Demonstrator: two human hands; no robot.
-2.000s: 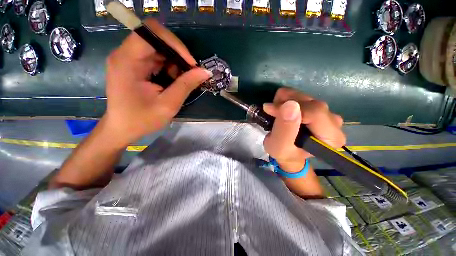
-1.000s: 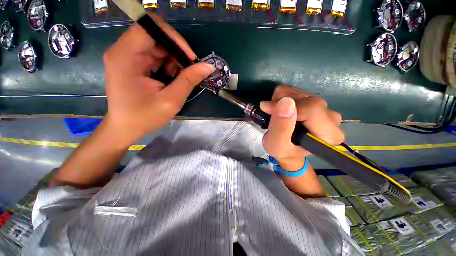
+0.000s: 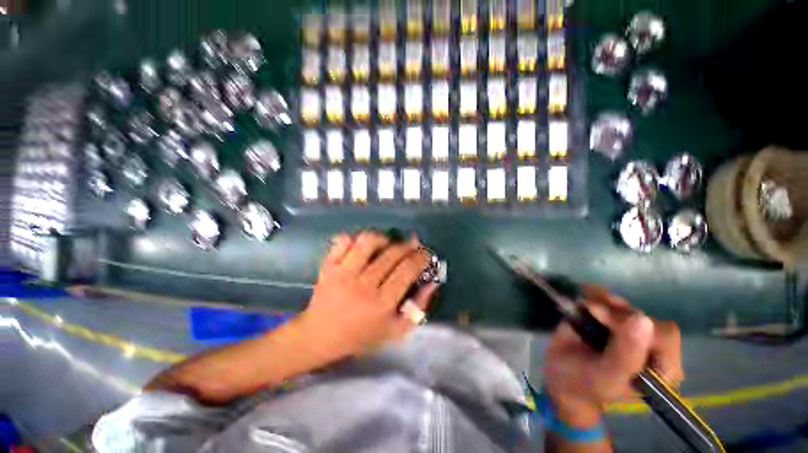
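My left hand (image 3: 365, 287) is palm down, its fingertips and thumb at the rim of a silver round circuit board assembly (image 3: 431, 265), which they partly cover. A short pale end (image 3: 413, 311) sticks out below the fingers; the rest of that tool is hidden. My right hand (image 3: 611, 354) holds the black and yellow soldering iron (image 3: 580, 318). Its tip points up and left, right of the assembly and apart from it. The picture is blurred.
A clear tray (image 3: 440, 208) with rows of small battery cells lies behind. Many silver assemblies (image 3: 204, 226) lie at left, several (image 3: 640, 226) at right. A tan round holder (image 3: 744, 208) stands far right, a second tray (image 3: 44, 186) far left.
The view has tilted up, showing more of the bench. My left hand has turned palm down over the assembly, and the dark tool shaft no longer shows. The iron tip has moved away from the assembly.
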